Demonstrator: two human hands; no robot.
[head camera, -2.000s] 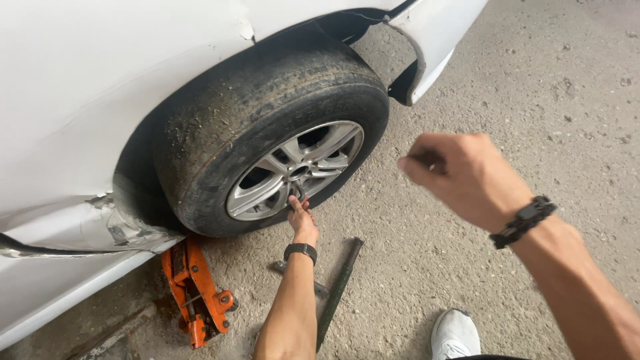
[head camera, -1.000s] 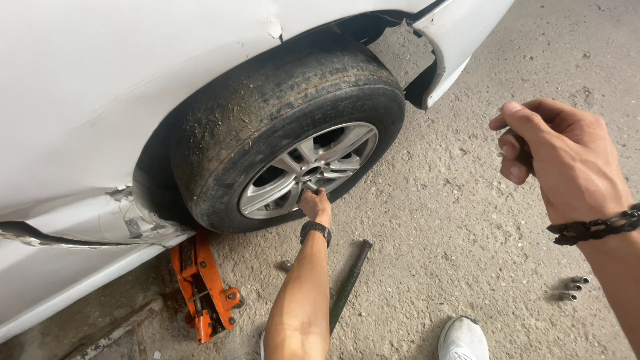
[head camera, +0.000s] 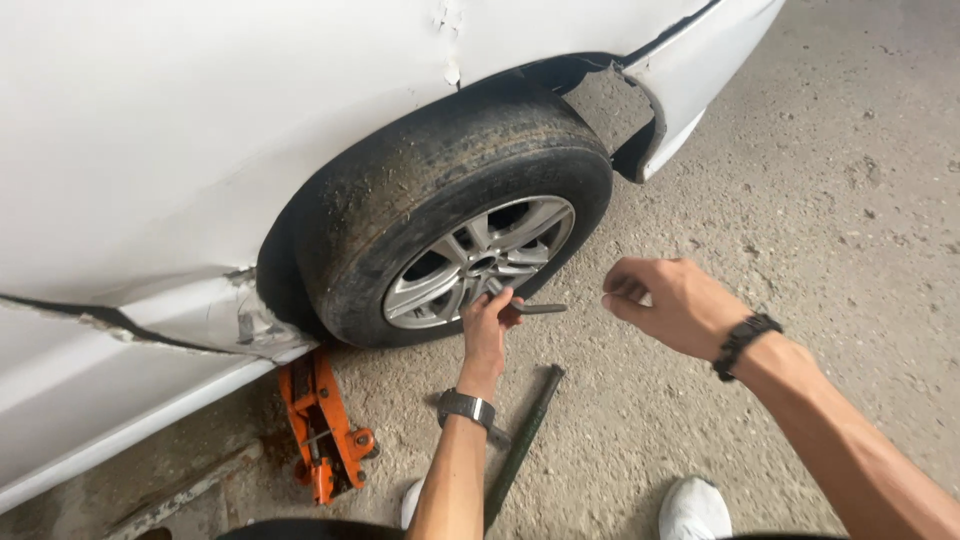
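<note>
My left hand (head camera: 489, 322), with a watch on its wrist, is closed around an L-shaped metal wrench (head camera: 541, 308). One end of the wrench points at the lower part of the silver alloy wheel (head camera: 481, 262), its other end to the right; whether it sits on a lug nut I cannot tell. A worn black tire (head camera: 450, 187) surrounds the wheel under the white car's arch. Right of the tire, my right hand (head camera: 667, 300), with a dark braided bracelet, hovers over the ground with fingers curled. Whether something is inside it I cannot tell.
An orange floor jack (head camera: 326, 427) stands under the car's sill, left of my left arm. A dark green metal bar (head camera: 525, 442) lies on the rough concrete beside that forearm. The car's fender and bumper (head camera: 682, 82) are cracked and bent. My white shoes (head camera: 694, 510) show at the bottom.
The wrench in my left hand shows plainly now. My right hand, farther right a second ago, is nearer the tire. Several small metal pieces on the ground at right have left the view.
</note>
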